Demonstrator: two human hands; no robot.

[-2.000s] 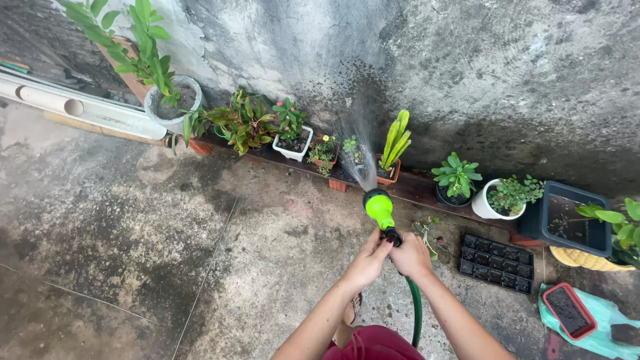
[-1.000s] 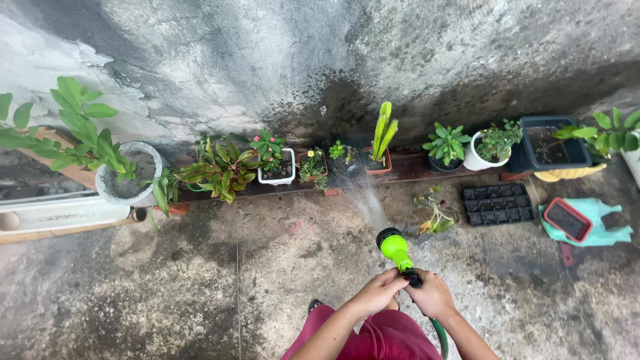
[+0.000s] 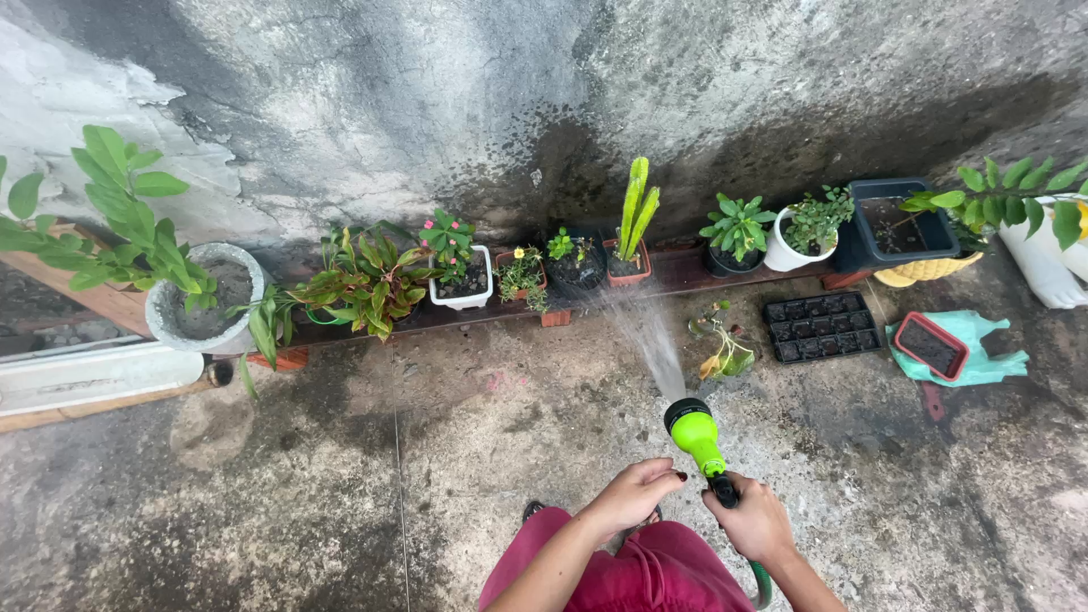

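My right hand (image 3: 755,518) is closed around the black handle of a lime-green hose spray nozzle (image 3: 697,435), and a green garden hose (image 3: 759,585) runs down below it. My left hand (image 3: 636,495) is just left of the nozzle, holding nothing, its fingers loosely bent. Water (image 3: 654,344) fans from the black nozzle head up and left toward the black pot (image 3: 576,274) with a small green plant and the terracotta-coloured pot (image 3: 629,270) with a tall cactus. Left of these are a small pot with a yellow flower (image 3: 520,276) and a white planter (image 3: 463,293) with pink blooms.
A low plank (image 3: 680,276) along the stained wall bears the row of pots. A large concrete pot (image 3: 208,297) stands at the left. On the right lie a black seedling tray (image 3: 823,327), a red-rimmed tray (image 3: 931,347) on a teal bag and a loose plant (image 3: 724,353) on the concrete floor.
My left hand has come off the nozzle, which both hands held before. My right hand keeps hold of it. The nozzle has moved back from the pots since the oldest frame, and water still sprays.
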